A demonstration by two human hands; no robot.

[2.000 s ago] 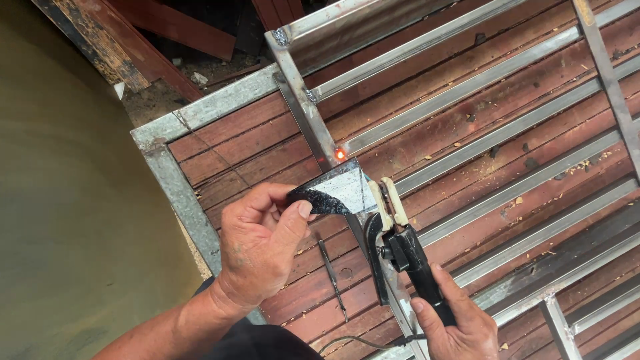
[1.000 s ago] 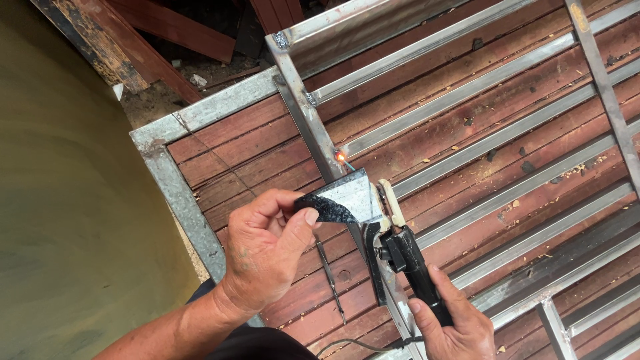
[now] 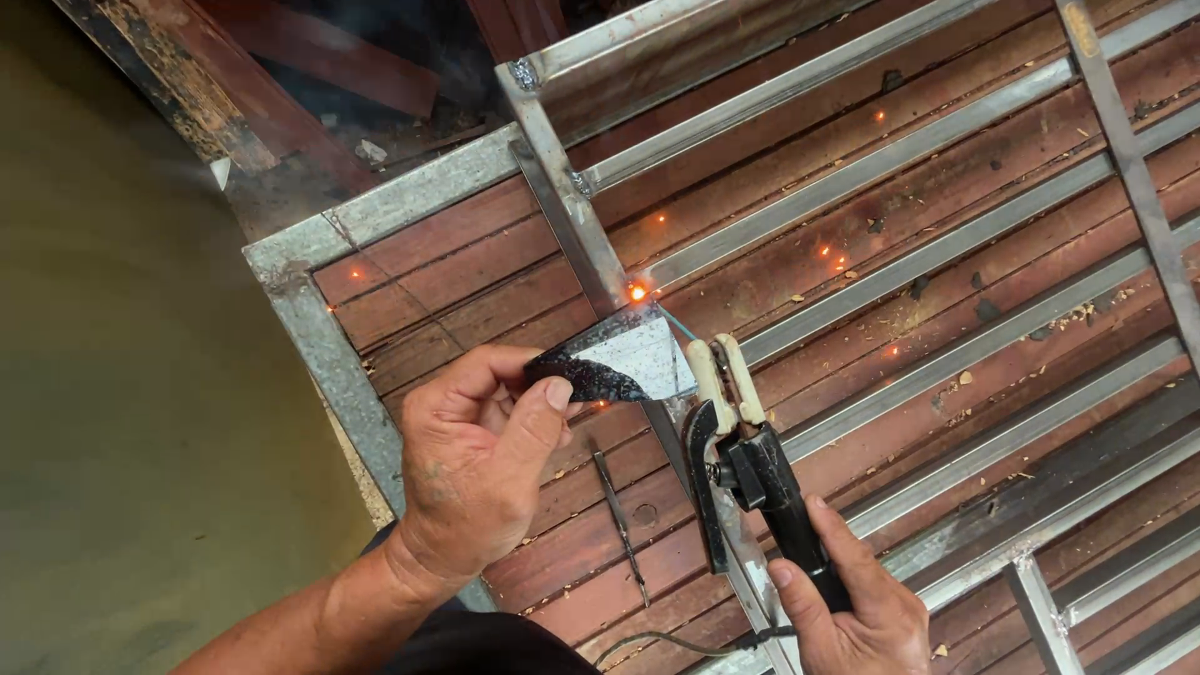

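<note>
My left hand (image 3: 483, 450) pinches a dark welding glass plate (image 3: 628, 361) by its left end, over the steel frame. My right hand (image 3: 853, 600) grips the black handle of a welding electrode holder (image 3: 769, 478). Its pale jaws clamp a thin welding electrode (image 3: 677, 322), whose far part is partly hidden by the plate. An orange glow (image 3: 637, 292) with a little smoke shows where a crossbar meets the side bar (image 3: 562, 178) of the steel frame. Weld beads (image 3: 523, 75) mark the bar's upper joints.
Reddish wooden deck boards (image 3: 459, 248) lie beneath the frame, edged by a galvanized steel beam (image 3: 328, 366). A thin dark metal rod (image 3: 619, 525) rests on the boards. A cable (image 3: 656, 639) runs near my right hand. Murky water (image 3: 169, 412) lies to the left.
Several orange sparks now lie scattered over the boards and bars, and light smoke shows at the upper left. Both hands keep nearly the same places and holds.
</note>
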